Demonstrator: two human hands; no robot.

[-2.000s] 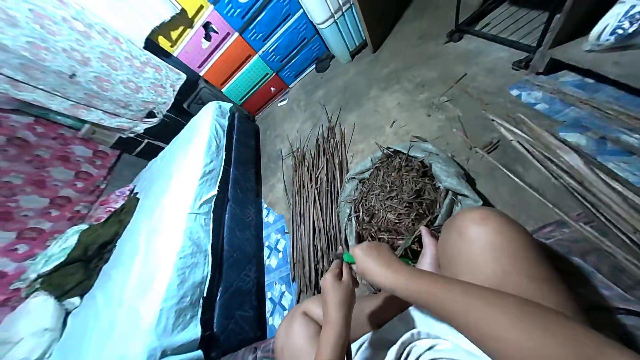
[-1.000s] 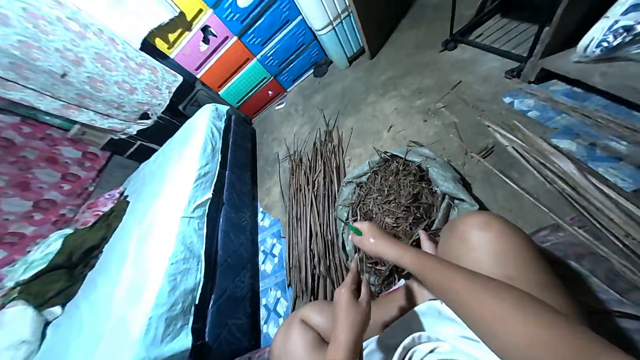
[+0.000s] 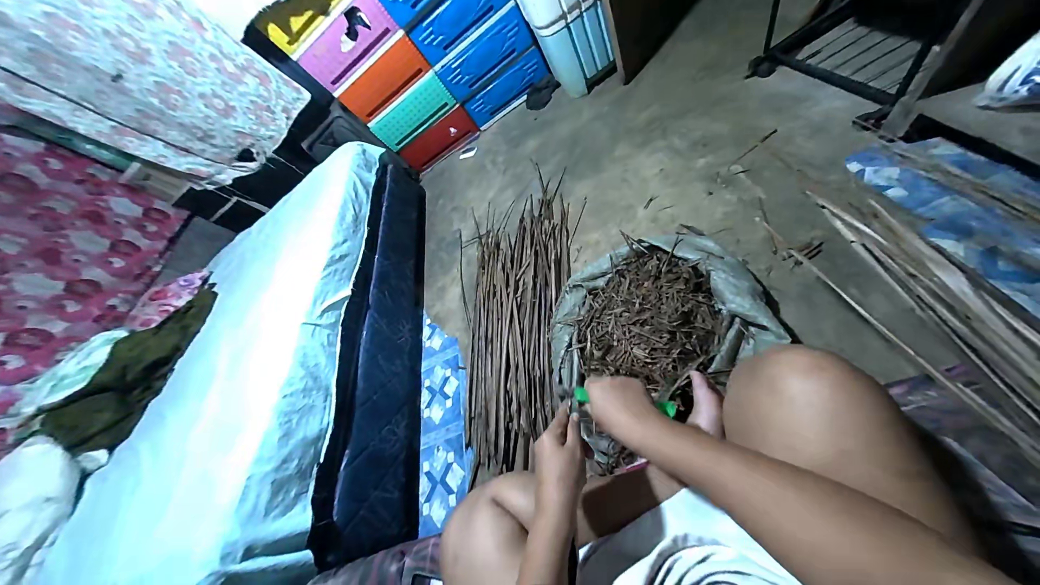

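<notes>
My right hand (image 3: pixel 621 406) is closed around a green-handled tool (image 3: pixel 668 408), likely a knife; green shows on both sides of the fist. Just left of it, my left hand (image 3: pixel 561 443) pinches a thin piece, probably a dried stalk, whose details are too small to tell. Both hands are close together over the near left rim of a grey-green sack (image 3: pixel 743 284) with its mouth rolled open. Short brown plant scraps (image 3: pixel 654 321) fill the sack. A bundle of long, thin brown stalks (image 3: pixel 520 325) lies on the floor left of the sack.
A mattress with a pale sheet (image 3: pixel 268 325) runs along the left. Longer dried strips (image 3: pixel 918 284) lie at right, partly over a blue patterned mat (image 3: pixel 975 195). Coloured plastic drawers (image 3: pixel 431 73) and a black wheeled rack (image 3: pixel 845 73) stand farther back. My bent knees flank my hands.
My right hand with the green-handled tool has come down and closer to my left hand since one second ago, when the two were farther apart.
</notes>
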